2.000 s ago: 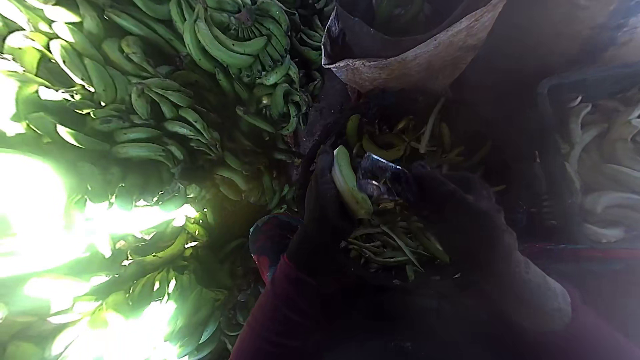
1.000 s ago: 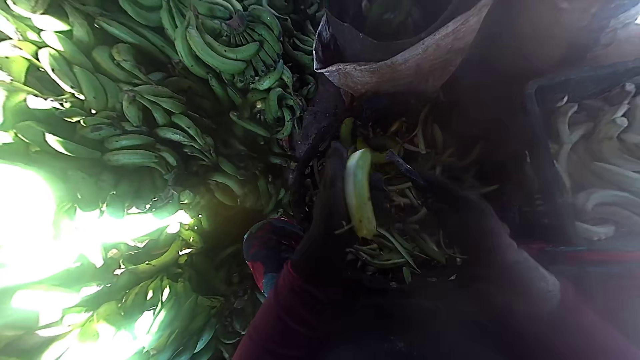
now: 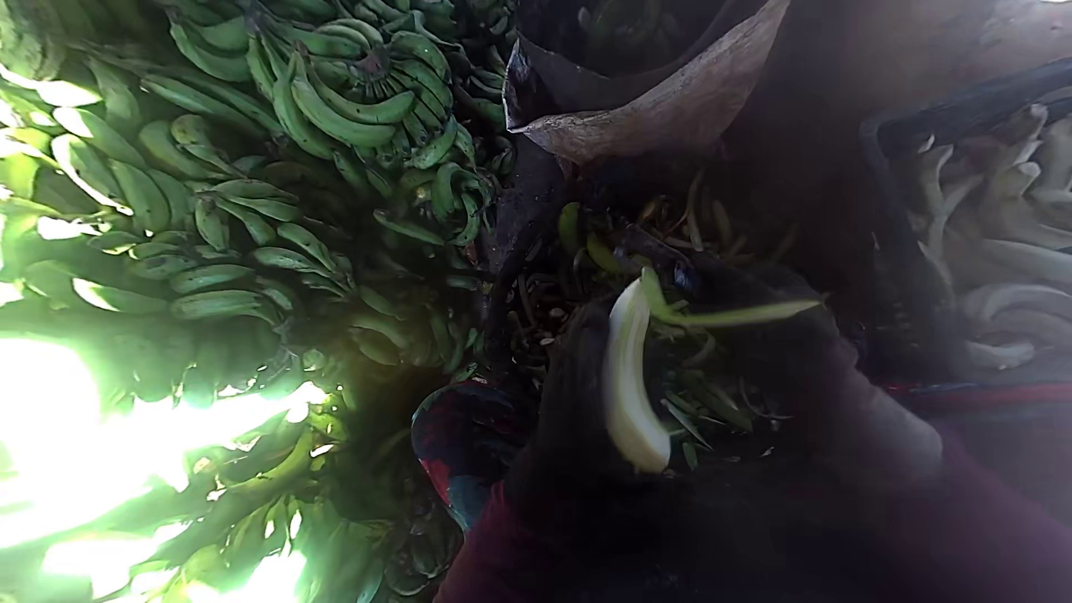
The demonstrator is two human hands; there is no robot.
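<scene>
A partly peeled green plantain or banana (image 3: 634, 381) stands nearly upright in my left hand (image 3: 574, 377), its pale flesh facing me. A long strip of green peel (image 3: 745, 314) hangs off its top and stretches right across my right hand (image 3: 766, 293). My right hand is dark and in shadow beside the fruit's upper end. A small dark tool, perhaps a knife (image 3: 682, 272), shows by its fingers; how it is gripped is hard to tell. Beneath both hands lie loose green peel strips (image 3: 712, 402).
A big heap of green plantains or bananas (image 3: 226, 201) fills the left side, brightly sunlit below. An open sack or carton (image 3: 645, 121) stands at the top. On the right, a dark crate (image 3: 879, 176) holds peeled fruit (image 3: 1022, 251). A patterned cloth-covered knee (image 3: 469, 427) is at lower centre.
More pale flesh shows on the fruit in my left hand than before, and a long peel strip now hangs from its top. The fruit sat more tilted two seconds ago.
</scene>
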